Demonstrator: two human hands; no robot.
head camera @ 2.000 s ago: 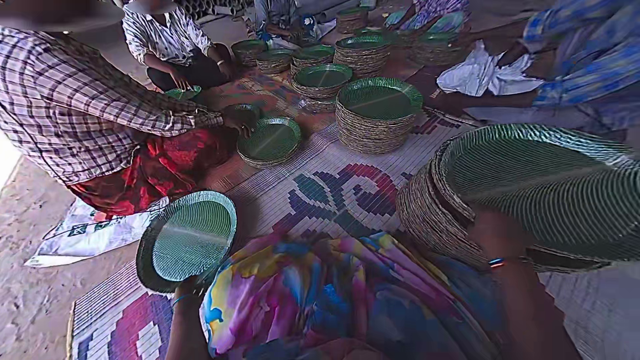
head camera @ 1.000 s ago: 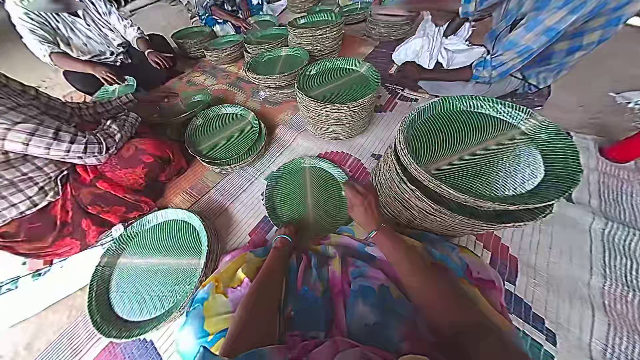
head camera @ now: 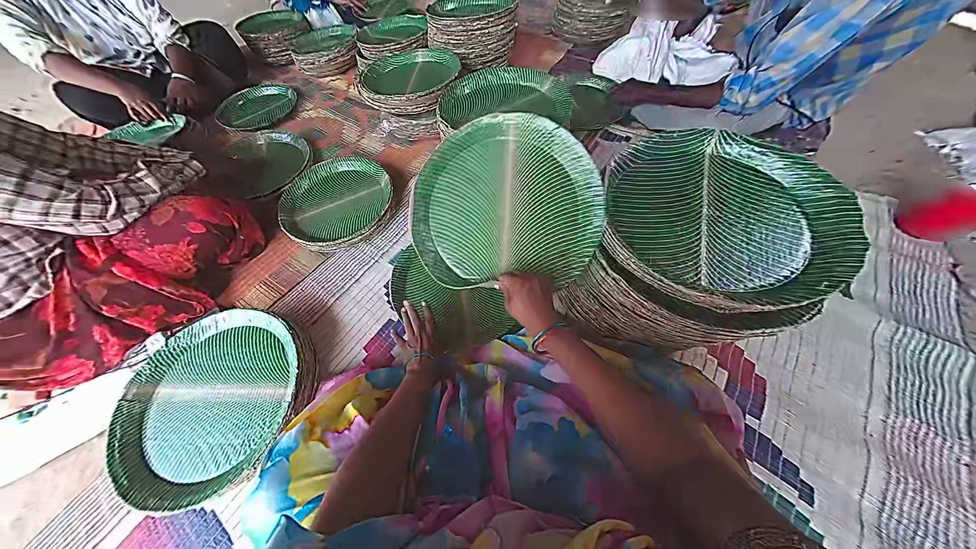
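My right hand [head camera: 530, 303] grips the near rim of a green leaf-patterned plate [head camera: 507, 202], raised and tilted over the mat. Below and partly behind it lies another green plate [head camera: 465, 305]; my left hand [head camera: 418, 332], fingers spread, rests at its left edge, holding nothing that I can see. To my right stands a tall stack of the same plates [head camera: 740, 221], its top ones askew. On my left a lower stack of plates [head camera: 221, 412] leans toward me. Patterned cloth covers my lap.
A co-worker in checked sleeves and red cloth [head camera: 175, 259] sits at left, others sit at the far left and far right. Several plate stacks [head camera: 408, 80] stand ahead. A small stack [head camera: 335, 202] lies near the middle of the woven mat [head camera: 808, 381].
One second ago both my hands were at one plate over my lap. Now my right hand holds a plate raised farther forward, and my left hand is spread at a lower plate.
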